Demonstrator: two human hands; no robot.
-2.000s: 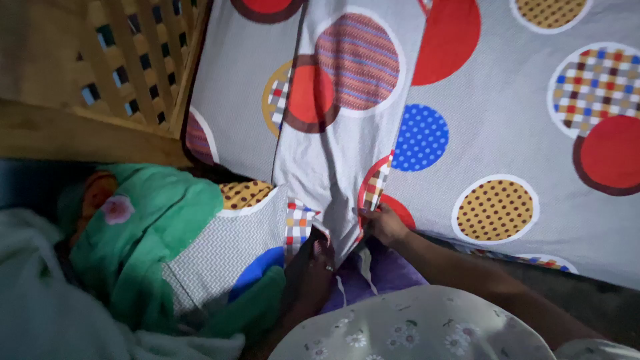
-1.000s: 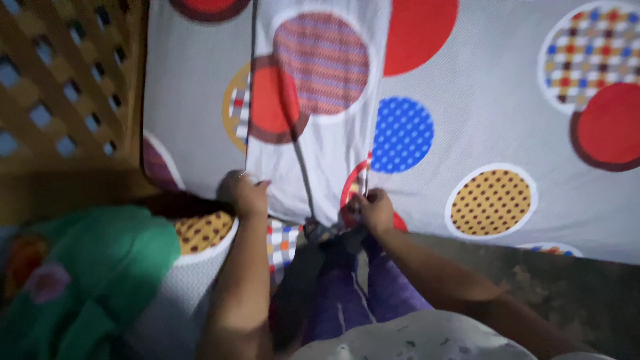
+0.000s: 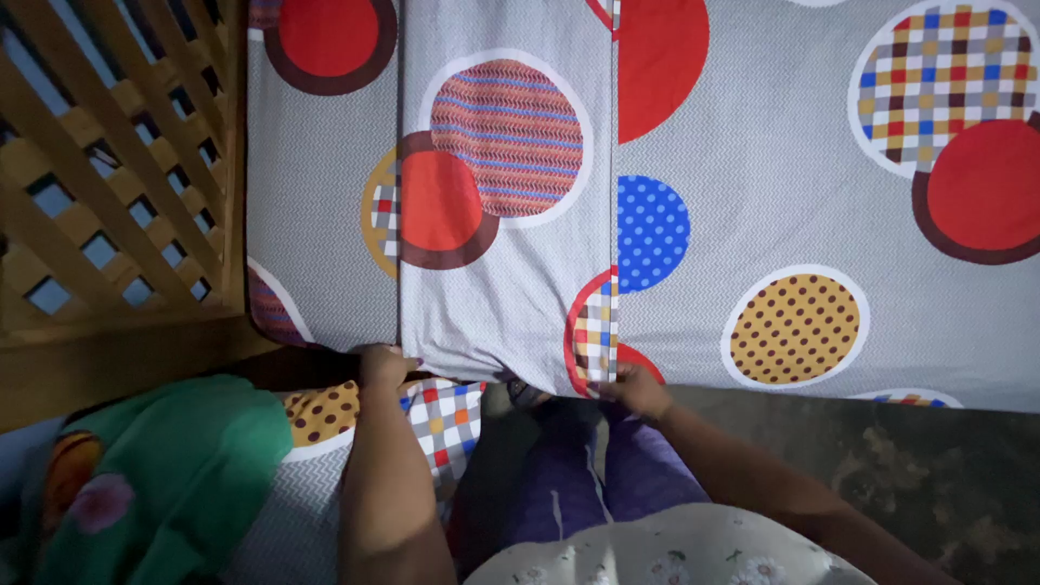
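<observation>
A folded fabric strip [image 3: 512,301], grey with printed circles, lies lengthwise over a matching grey sheet [image 3: 764,219] with red, blue and checked circles. My left hand [image 3: 387,367] is at the strip's lower left corner, with its fingers around the edge. At the lower right corner, my right hand [image 3: 638,390] pinches the strip's checked, red-rimmed part between thumb and fingers. The lower end of the strip is wrinkled between my hands, and its side edges run nearly straight.
A wooden lattice panel [image 3: 122,162] stands at the left. Below it lie a green cloth [image 3: 187,455] with a flower print and another patterned fabric piece [image 3: 447,422]. The concrete floor [image 3: 918,479] shows at the lower right.
My left hand has moved from near my right hand out to the strip's left corner. The strip, bunched narrower at its lower end before, is now spread wider and flatter.
</observation>
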